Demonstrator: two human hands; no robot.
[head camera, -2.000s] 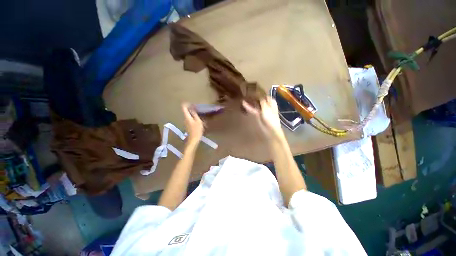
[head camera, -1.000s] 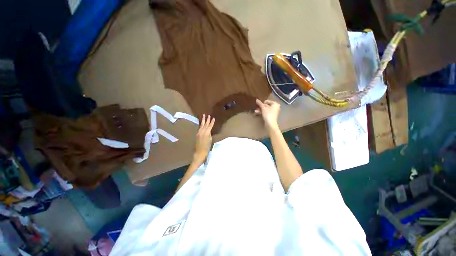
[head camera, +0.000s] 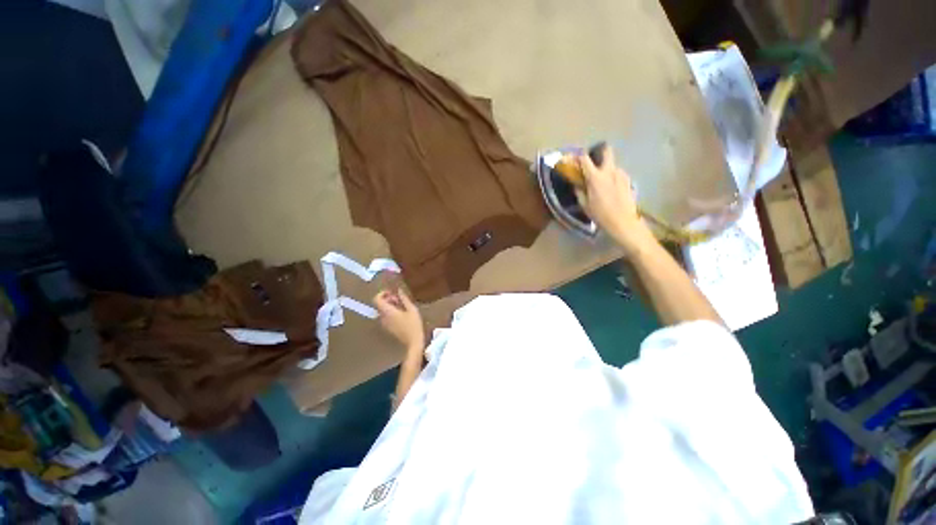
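A brown garment panel (head camera: 411, 154) lies spread on the tan-covered table (head camera: 277, 174), its curved edge towards me. A small dark mark (head camera: 479, 242) sits near that curve. My right hand (head camera: 608, 195) grips the orange handle of the steam iron (head camera: 559, 195), whose soleplate is beside the panel's right edge. My left hand (head camera: 398, 313) is at the panel's lower left corner beside a white fabric strip (head camera: 334, 292); its fingers are bent, and whether they hold anything is unclear.
More brown pieces (head camera: 195, 349) hang off the table's left side, with a white slip (head camera: 257, 336) on them. A long blue object (head camera: 195, 103) lies along the upper left edge. The iron hose (head camera: 765, 133) runs up at the right. A white board (head camera: 729, 267) stands beside the table.
The crumpled panel was spread flat about a second ago. Since then my right hand has left its edge and taken hold of the iron. My left hand has shifted slightly down and left.
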